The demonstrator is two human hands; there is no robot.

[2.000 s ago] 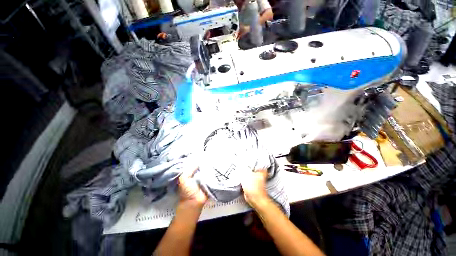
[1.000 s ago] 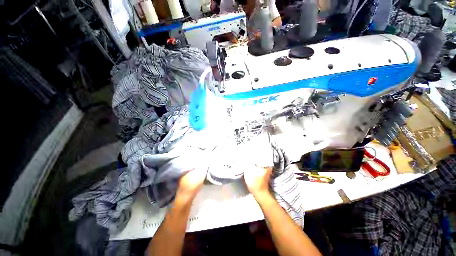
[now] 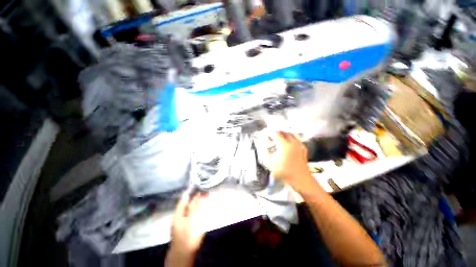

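The frame is blurred. A grey striped garment piece (image 3: 214, 164) lies bunched on the table below the left end of the white and blue sewing machine (image 3: 292, 62). My right hand (image 3: 287, 156) is on the right part of the cloth, close under the machine head, fingers bent; its exact grip is blurred. My left hand (image 3: 189, 211) is at the near edge of the cloth, lower left, fingers pointing up; whether it grips cloth cannot be told. The needle area is lost in glare.
A grey cloth pile (image 3: 120, 83) lies left of and behind the machine. A dark phone (image 3: 326, 148), red-handled scissors (image 3: 361, 147) and brown cardboard (image 3: 415, 107) are on the right of the table (image 3: 229, 208). Dark plaid garments (image 3: 417, 193) are at the lower right.
The view has shifted and blurred. My right hand has moved up and right towards the machine. My left hand has moved down, away from the machine head. The cloth between them is spread differently.
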